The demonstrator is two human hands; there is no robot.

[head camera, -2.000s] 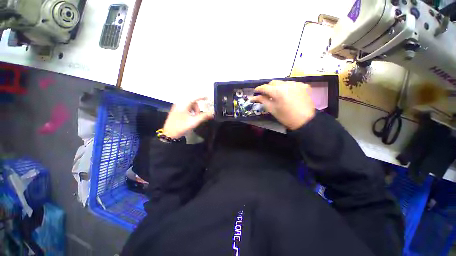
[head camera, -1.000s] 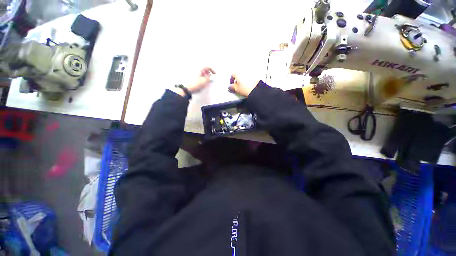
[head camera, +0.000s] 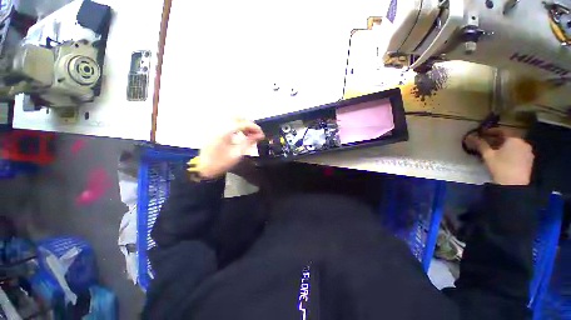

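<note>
The narrow black parts box [head camera: 404,119] lies slightly tilted along the table's front edge, with small metal parts and a pink piece [head camera: 366,120] inside. My left hand [head camera: 226,150] is at the box's left end, fingers curled together; whether it holds something small is unclear. My right hand [head camera: 508,157] is at the far right with its fingers closed on the black handles of the scissors [head camera: 471,139], which lie on the table. Two small metal pieces [head camera: 276,87] rest on the white table behind the box.
The cream sewing machine [head camera: 482,37] stands at the upper right, with dark specks by its needle area. Black fabric [head camera: 551,153] lies right of my right hand. Another machine [head camera: 72,72] is at the left. Blue baskets [head camera: 147,212] stand below the table's front edge.
My right hand has moved from the middle of the table to the scissors. My left hand has come back to the box's left end. Two small metal pieces now show where the hands were.
</note>
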